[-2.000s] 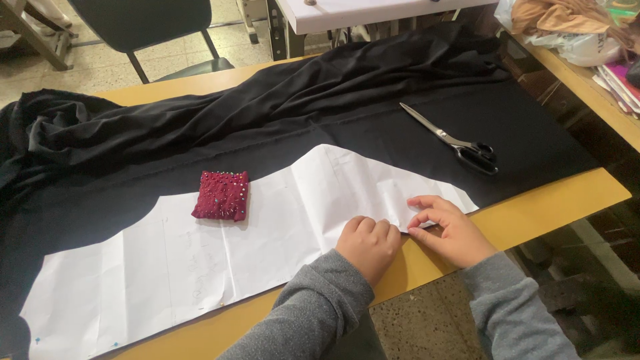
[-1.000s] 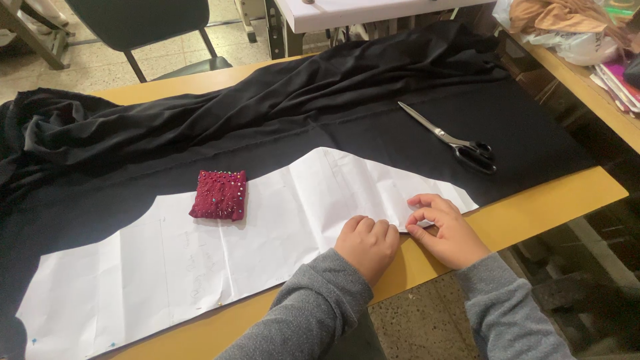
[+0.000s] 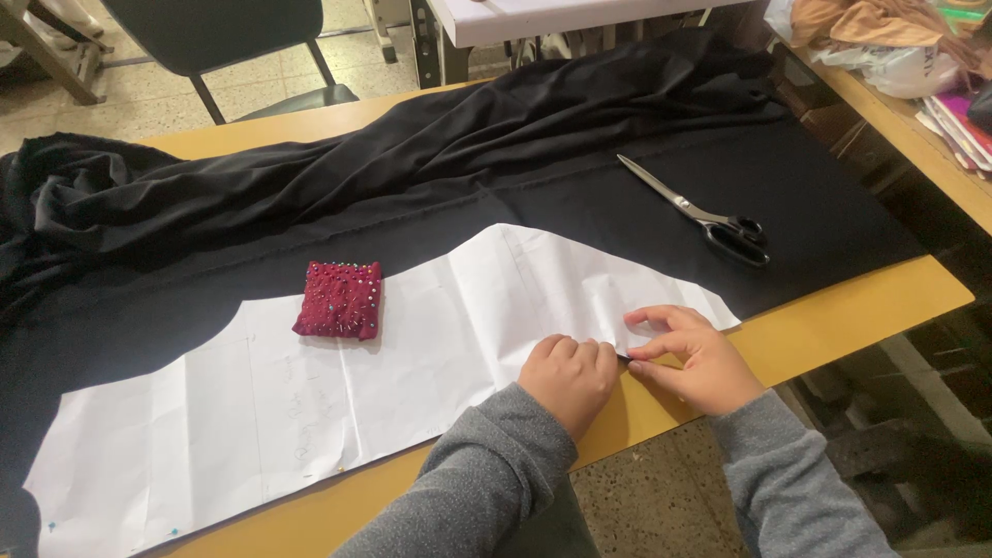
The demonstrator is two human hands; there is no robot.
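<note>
A white paper sewing pattern (image 3: 403, 333) lies on black fabric (image 3: 542, 194) along the near edge of a yellow table, with several pins along its lower side. My left hand (image 3: 572, 380), fingers curled, grips the near edge of paper and fabric. Right beside it, my right hand (image 3: 686, 356) pinches that same edge between thumb and fingers; whether a pin is between them cannot be seen. A dark red pincushion (image 3: 339, 301) full of pins rests on the pattern's upper edge. Fabric shears (image 3: 690, 209) with black handles lie on the fabric at the right, blades pointing up and left.
The yellow table (image 3: 845, 302) shows along its near and right edges. Bunched fabric runs along the far side. Beyond stand a dark chair (image 3: 225, 39) and a white tabletop (image 3: 573, 15). Plastic bags (image 3: 891, 62) and papers (image 3: 957, 132) lie on another surface at the upper right.
</note>
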